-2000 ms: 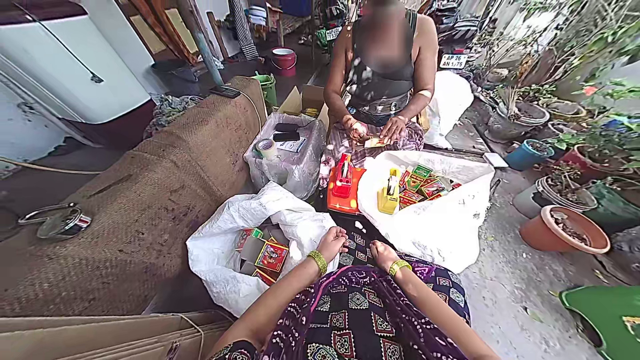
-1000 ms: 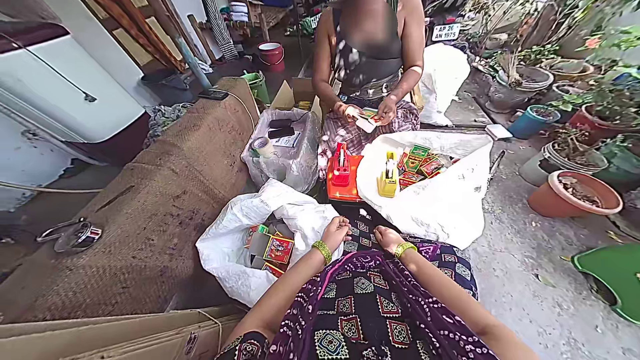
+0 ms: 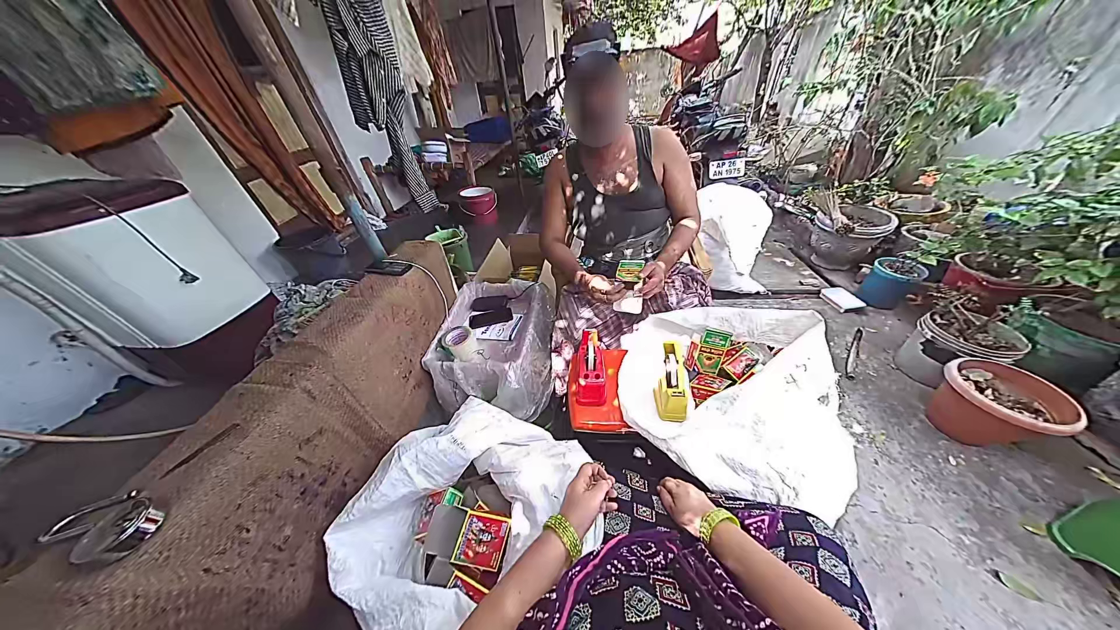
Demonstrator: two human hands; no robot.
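Note:
My left hand (image 3: 588,497) rests near my lap, beside a white woven sack (image 3: 385,516) that holds small printed cardboard boxes (image 3: 481,540). Its fingers are curled, and whether they hold something is too small to tell. My right hand (image 3: 684,506) lies loosely curled over the patterned cloth on my lap, with nothing visible in it. Beyond my hands stand a red tape dispenser (image 3: 592,376) on an orange-red surface (image 3: 604,418) and a yellow tape dispenser (image 3: 672,389) on a second white sack (image 3: 770,446). Green and red boxes (image 3: 717,359) lie on that sack.
A person (image 3: 626,201) sits opposite, holding a small green box (image 3: 629,270) and a pale piece. A plastic-lined box (image 3: 525,376) holds a tape roll (image 3: 461,343) and dark objects. Burlap-covered bulk (image 3: 289,455) stands left; potted plants (image 3: 1006,402) are at right.
The view has tilted up. The person opposite has shifted their hands and now holds a green box up between them. My hands stay near my lap, with little plain change.

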